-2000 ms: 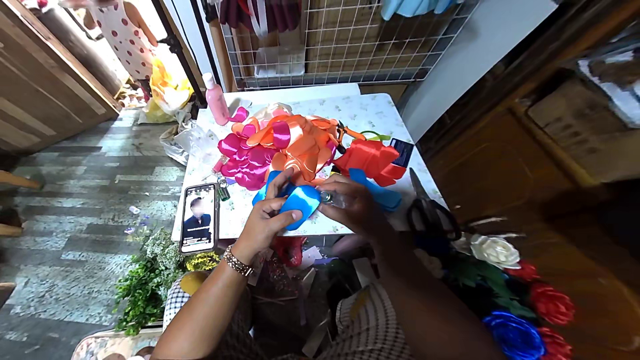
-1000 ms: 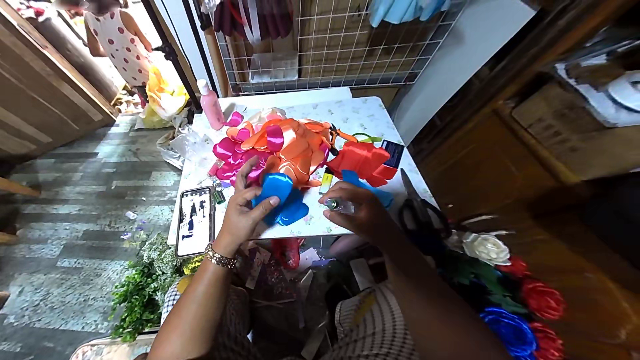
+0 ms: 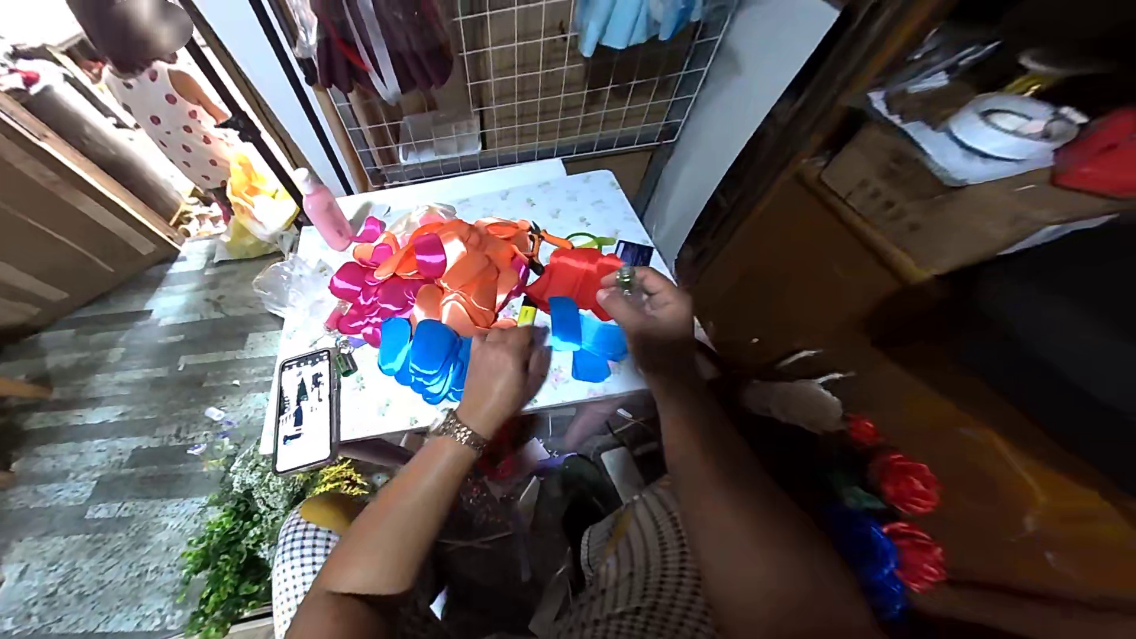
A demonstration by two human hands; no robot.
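Note:
Near the table's front edge, my left hand (image 3: 506, 368) is beside a pile of blue satin petals (image 3: 435, 359); its fingertips are partly hidden, so a hold cannot be told. My right hand (image 3: 652, 306) is raised over the table's right side, its fingers closed on a small, partly clear object with a greenish top (image 3: 626, 280). Between the hands, several more blue petals (image 3: 590, 342) lie spread out. Behind them are red petals (image 3: 577, 280), orange petals (image 3: 470, 275) and magenta petals (image 3: 373, 297). A small yellow item (image 3: 527, 313) lies just past my left hand.
A phone (image 3: 306, 410) with a lit screen lies at the table's left corner. A pink bottle (image 3: 324, 211) stands at the back left. Artificial roses (image 3: 905, 484) are at lower right, leafy stems (image 3: 235, 532) at lower left. A person (image 3: 169, 106) stands beyond, near a yellow bag (image 3: 257, 195).
My left hand has moved right, away from the blue petals it held up earlier, which now lie on the table. My right hand has moved away from me with the small object.

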